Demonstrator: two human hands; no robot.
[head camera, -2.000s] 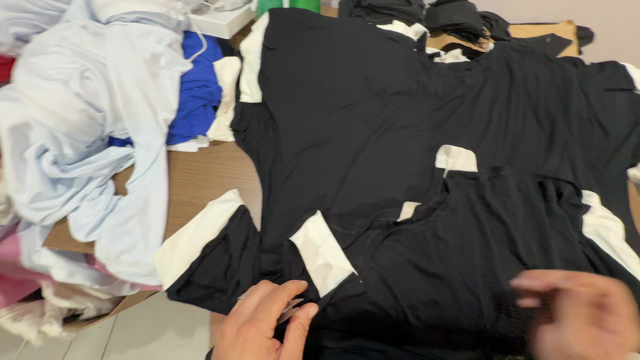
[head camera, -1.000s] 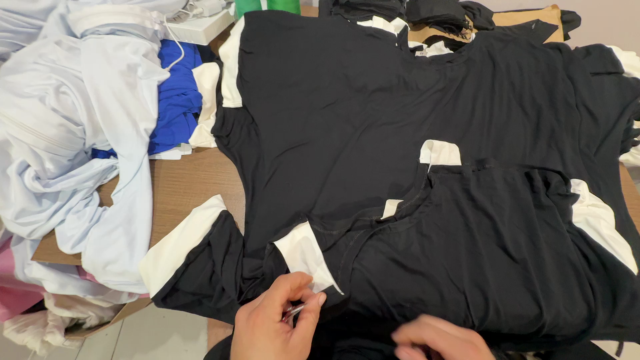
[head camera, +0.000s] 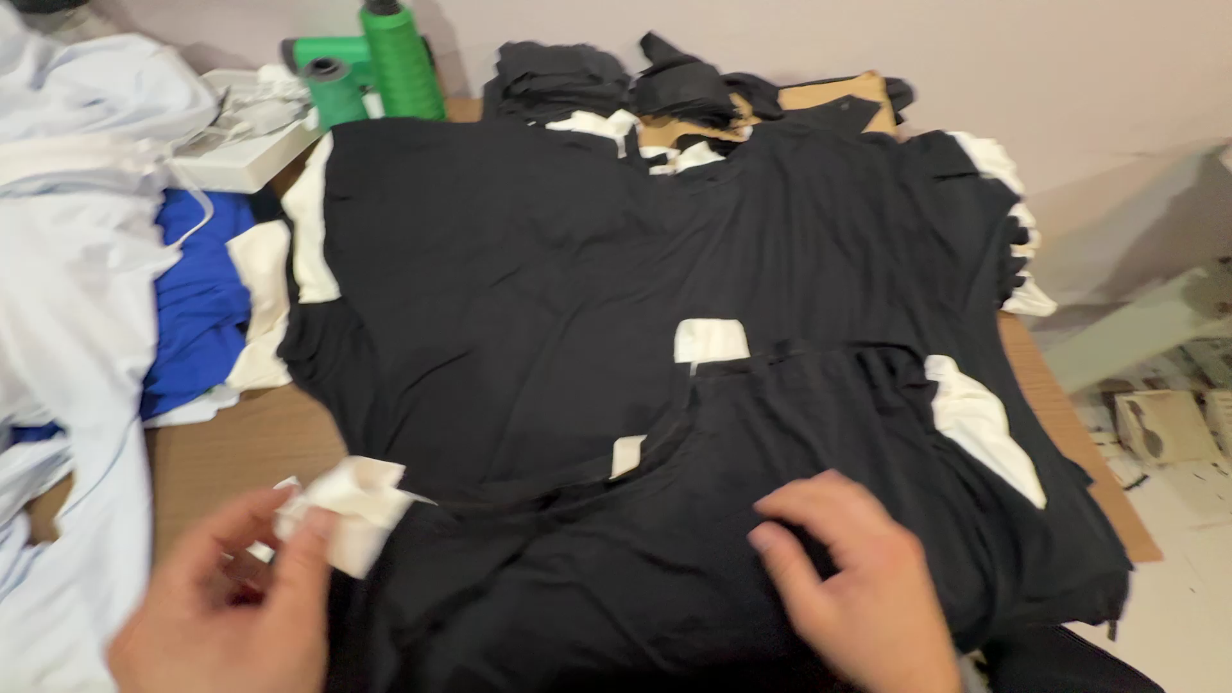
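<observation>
A black garment with white fabric parts (head camera: 577, 577) lies nearest me, over a larger pile of black garments (head camera: 520, 241) with white panels. At the lower left, my left hand (head camera: 241, 587) pinches a white fabric piece (head camera: 356, 510) at the black garment's left end. My right hand (head camera: 847, 568) is over the black cloth at the lower right, fingers apart and curved, with nothing held. Between the hands, a small white tab (head camera: 628, 456) shows at the garment's curved edge, and a larger white patch (head camera: 710, 341) is above it.
Pale blue fabric (head camera: 77, 289) and blue cloth (head camera: 197, 298) are heaped at the left. Green thread cones (head camera: 399, 63) stand behind, beside a white tray (head camera: 250, 159). Folded black cloth (head camera: 558, 82) and cardboard (head camera: 837, 96) are at the back. The wooden table's edge (head camera: 1078, 433) is at the right.
My left hand has lifted the white piece, which lay flat on the black cloth before. My right hand has fingers more spread than one second ago. The view has shifted.
</observation>
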